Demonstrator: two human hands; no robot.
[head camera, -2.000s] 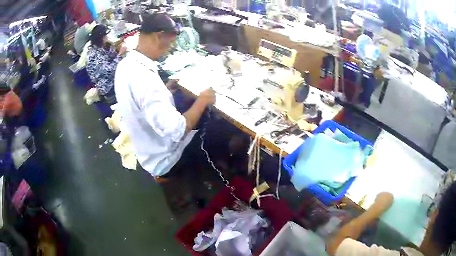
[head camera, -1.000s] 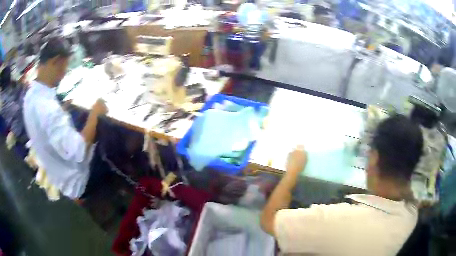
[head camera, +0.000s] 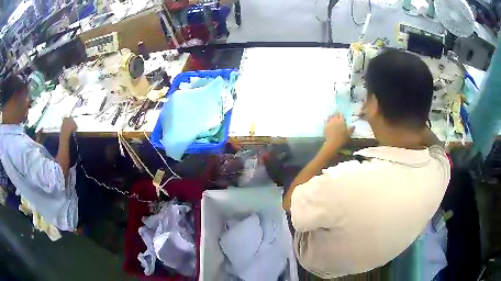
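Neither of my hands is in the picture. Nearest in front of me is a white bin (head camera: 211, 230) with pale lilac pieces (head camera: 258, 247) in it. A red bin (head camera: 134, 241) with crumpled pale lilac pieces (head camera: 174, 236) stands to its left. Beyond them, a blue bin (head camera: 159, 131) heaped with aqua cut panels (head camera: 192, 112) sits at the table edge. A person in a cream shirt (head camera: 368, 208) sits at the right with a hand on the white table (head camera: 291, 93), near aqua fabric at a sewing machine (head camera: 360, 60).
A person in a light blue shirt (head camera: 38, 170) is at the left edge, by a bench with a cream sewing machine (head camera: 137, 77). Tan strips (head camera: 132, 153) hang from that bench. Dark green floor (head camera: 82, 258) shows at the lower left. Aqua fabric (head camera: 489, 110) hangs at the right edge.
The view has swung right. The light-shirted person has shifted to the left edge, and the cream-shirted person and the bins now show more fully. The seated person's hand is nearer the machine.
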